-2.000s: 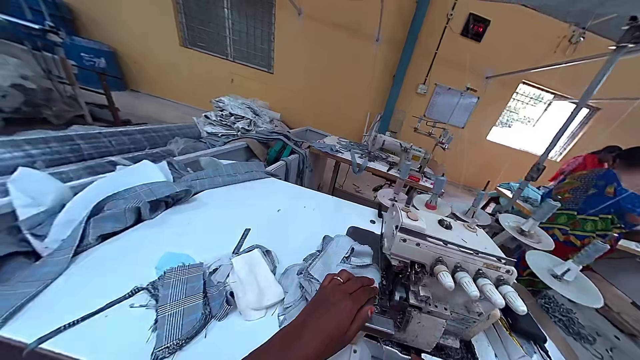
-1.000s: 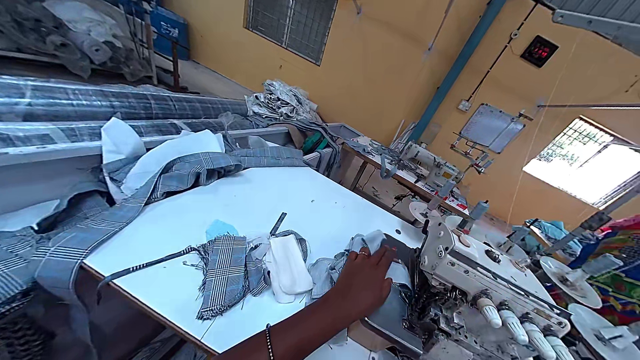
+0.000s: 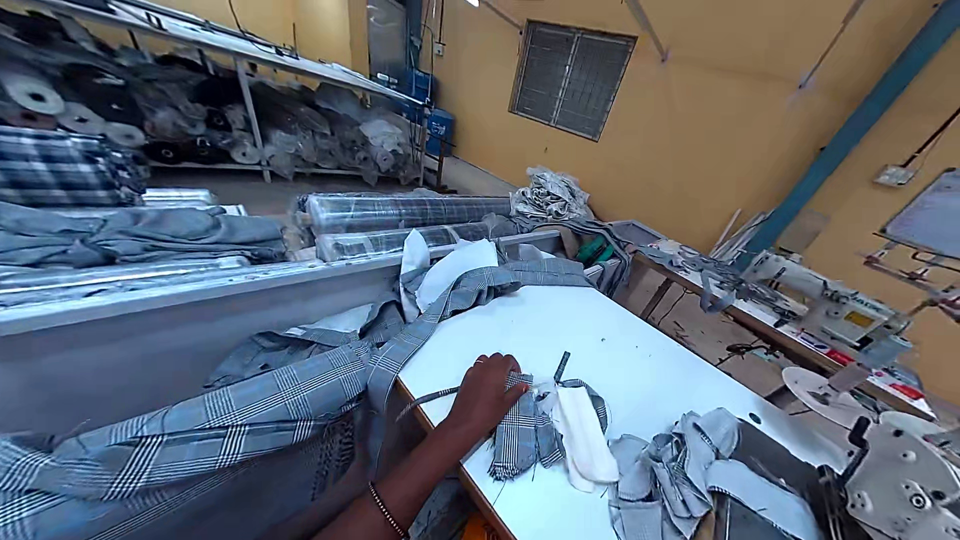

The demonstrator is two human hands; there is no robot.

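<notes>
My left hand [image 3: 491,394], with a ring and a beaded bracelet, is over the upper left end of a grey plaid fabric piece [image 3: 514,442] on the white table. Its thumb and fingers touch the cloth; whether they grip it I cannot tell. A narrow plaid strip [image 3: 427,399] runs out left of the hand. Right of the plaid piece lies a folded white cloth piece [image 3: 585,439]. Crumpled grey fabric pieces [image 3: 679,465] lie beside the overlock sewing machine [image 3: 911,476] at the lower right. My right hand is not in view.
Long plaid fabric [image 3: 247,420] drapes over the left edge of the white tabletop [image 3: 555,322]. Behind it are a grey trough's rim [image 3: 187,285] and plastic-wrapped fabric rolls [image 3: 405,214]. Another sewing machine [image 3: 832,300] stands on a bench at the right.
My left hand has moved left from the grey cloth beside the overlock machine to the plaid piece. The view has swung left, showing the fabric shelves.
</notes>
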